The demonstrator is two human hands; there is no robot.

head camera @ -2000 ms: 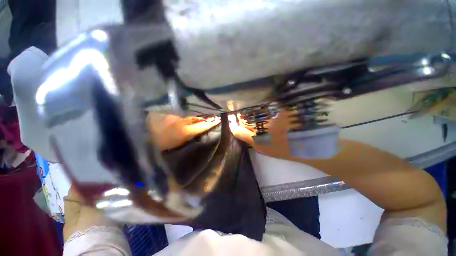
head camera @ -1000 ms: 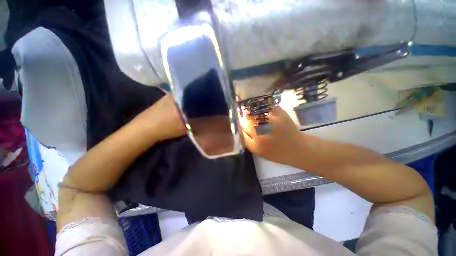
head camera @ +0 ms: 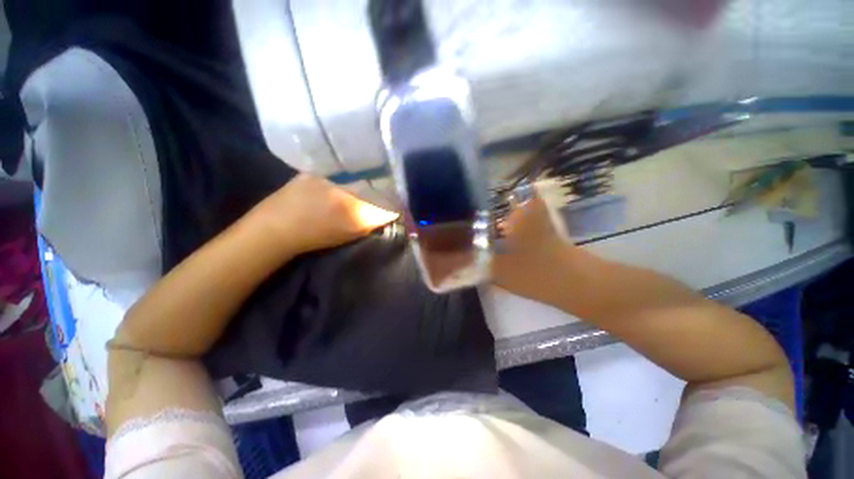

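The black cloth [head camera: 365, 318] lies over the table's front edge and runs up under the machine head. My left hand [head camera: 328, 217] rests on its upper left part, fingertips in the lamp glow; whether it grips is unclear. My right hand [head camera: 526, 245] is right of the chrome guard [head camera: 438, 178], its fingers partly hidden behind the guard and blurred metal parts. The white machine head [head camera: 581, 65] covers the top. The needle and presser foot are hidden. A light grey piece [head camera: 89, 168] lies at the left on more black cloth.
The white table has a silvery ribbed edge [head camera: 552, 344]. A small yellowish-green item [head camera: 782, 192] lies at the right of the table. Blue crates [head camera: 773, 323] show below. Dark red cloth [head camera: 33, 393] hangs at far left. The thread tension springs [head camera: 588, 178] are right of the guard, blurred.
The view has shifted, and the chrome guard appears smaller and farther right than at first. My left hand has come into clear view on the cloth. My right hand stays beside the guard.
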